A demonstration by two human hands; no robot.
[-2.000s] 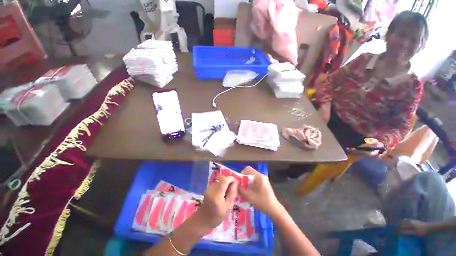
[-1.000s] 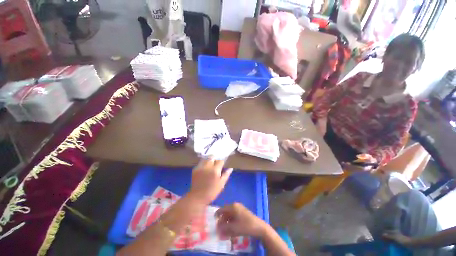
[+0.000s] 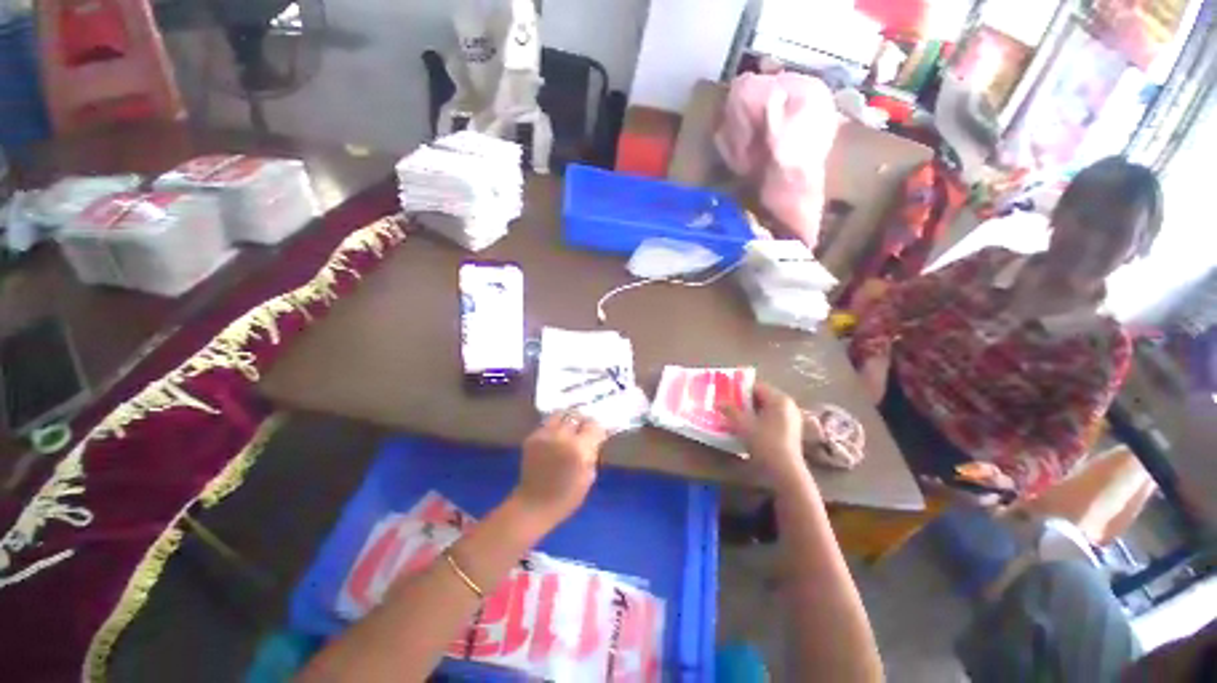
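Observation:
My left hand [image 3: 561, 464] is at the near edge of the pile of clear plastic bags with black print [image 3: 582, 374]; its fingertips touch the bags, but whether they grip one is unclear. My right hand [image 3: 771, 430] has thumb and fingers on the right edge of the top red-and-white card [image 3: 703, 396] of the small stack. The near blue tray [image 3: 705, 574] is below the table edge, with overlapping filled bags [image 3: 574, 620] showing red cards. My left forearm hides part of them.
A smartphone [image 3: 491, 324] lies left of the bags. A beige-pink clump [image 3: 836, 436] is right of the cards. Behind are a white cable [image 3: 654, 283], far blue tray [image 3: 647, 214] and white stacks [image 3: 461, 190]. A seated person [image 3: 994, 320] is at the right, beside the table.
My left hand has stayed at the bag pile's near edge. My right hand has moved from the near tray up to the card stack. The camera view has shifted.

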